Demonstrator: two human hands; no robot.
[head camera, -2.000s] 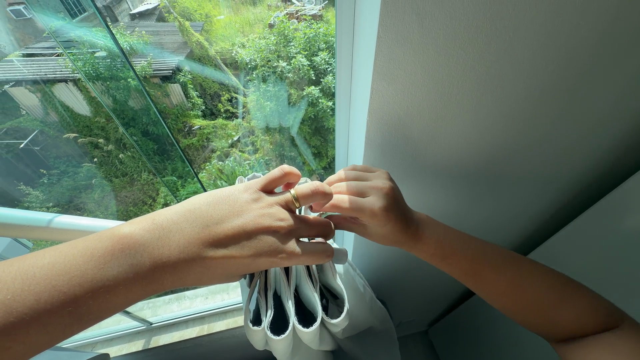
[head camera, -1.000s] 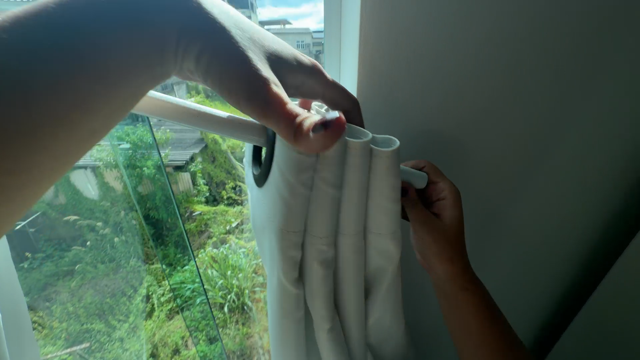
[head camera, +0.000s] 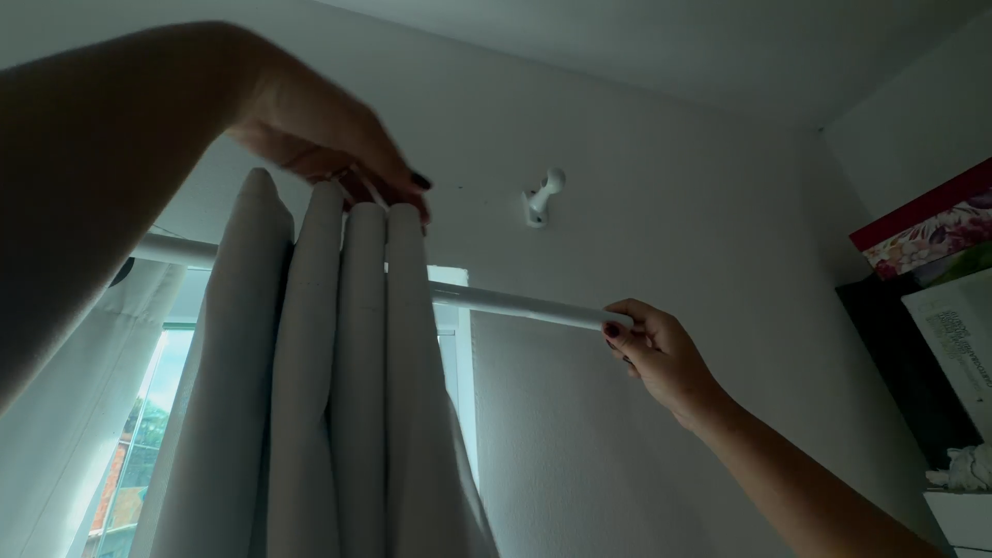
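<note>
A white curtain rod (head camera: 535, 304) runs across the window, its right end gripped between the thumb and fingers of my right hand (head camera: 659, 356). Bunched on the rod hangs a light grey curtain (head camera: 364, 372) in several deep folds. My left hand (head camera: 349, 155) curves over the top of these folds, fingers behind the gathered fabric; the fingertips are partly hidden. At the far left another stretch of pale curtain (head camera: 101, 349) hangs, with part of a dark ring by the rod. On the wall, above the rod's free end and apart from it, is a white rod bracket (head camera: 542, 198).
The window (head camera: 155, 387) lies behind the curtains, with daylight coming through. A plain wall (head camera: 581, 434) meets the ceiling (head camera: 697, 54) above. Along the right edge are a red floral box (head camera: 930, 225), a white item bearing writing (head camera: 957, 325), and a white surface with a crumpled white thing (head camera: 965, 469).
The view has swung up from the window to the wall and ceiling. My right hand, beside my left at the folds two seconds ago, now holds the rod's end, farther from the curtain.
</note>
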